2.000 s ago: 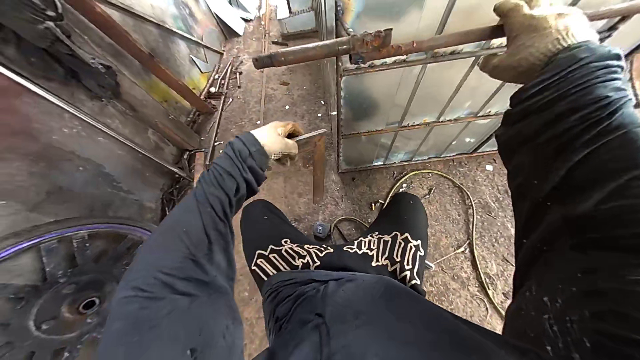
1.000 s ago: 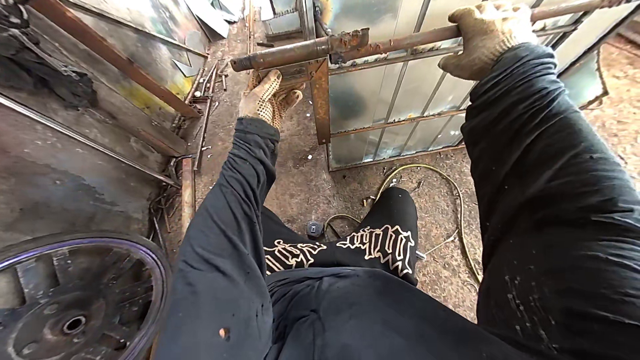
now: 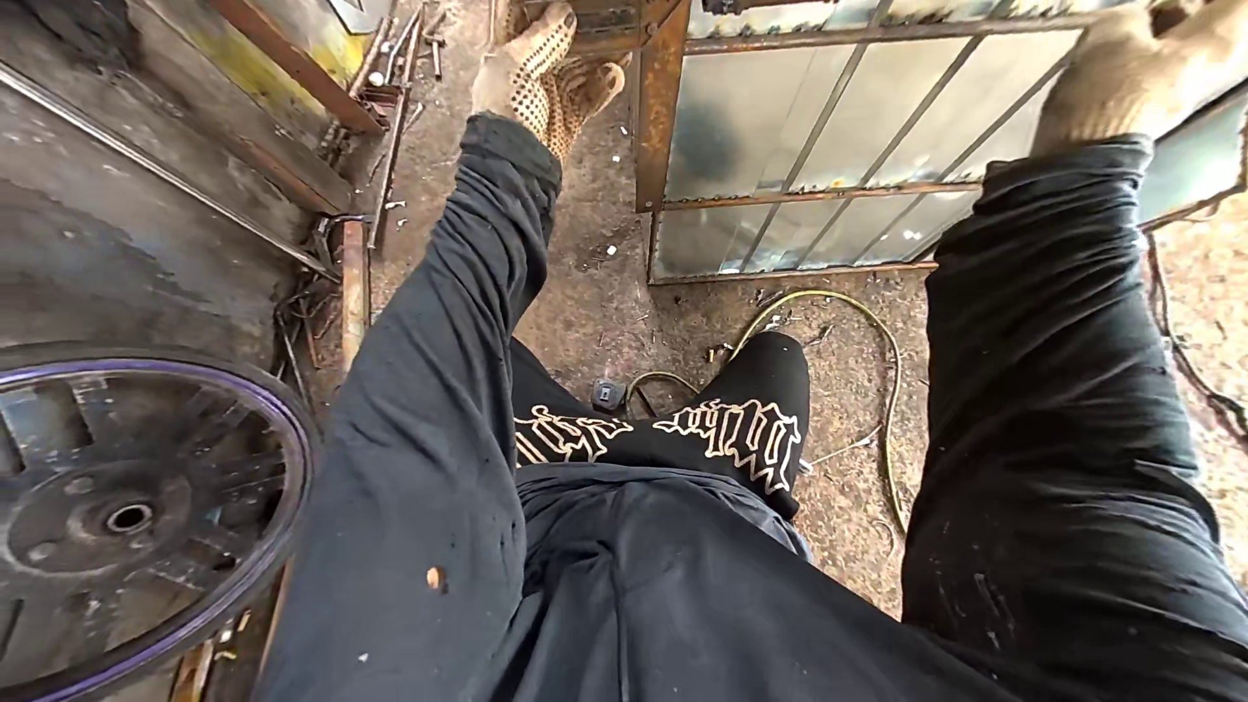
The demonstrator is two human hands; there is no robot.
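My left hand (image 3: 551,88), in a light knit glove with rubber dots, is at the top of the view. Its fingers are apart and partly cut off by the edge, and nothing shows in its palm. Just right of it stands a rusty angle-iron post (image 3: 663,112). My right hand (image 3: 1121,78), gloved too, is at the top right, closed around a rusty metal pipe that is almost wholly out of view. A rusty fitting of the pipe (image 3: 760,4) shows at the top edge. Below it is a welded metal frame with pale panels (image 3: 751,127).
A wheel with a purple-lined rim (image 3: 283,458) is at the lower left. Thin metal rods (image 3: 395,146) lie along the left wall. A yellow-green hose (image 3: 892,390) curls on the dirt floor beside my knee. A small grey tape-measure-like object (image 3: 608,394) sits between my legs.
My left hand held a thin metal piece two seconds ago; it no longer shows there. The hand has moved up toward the frame. The view has shifted, leaving the pipe mostly out of sight.
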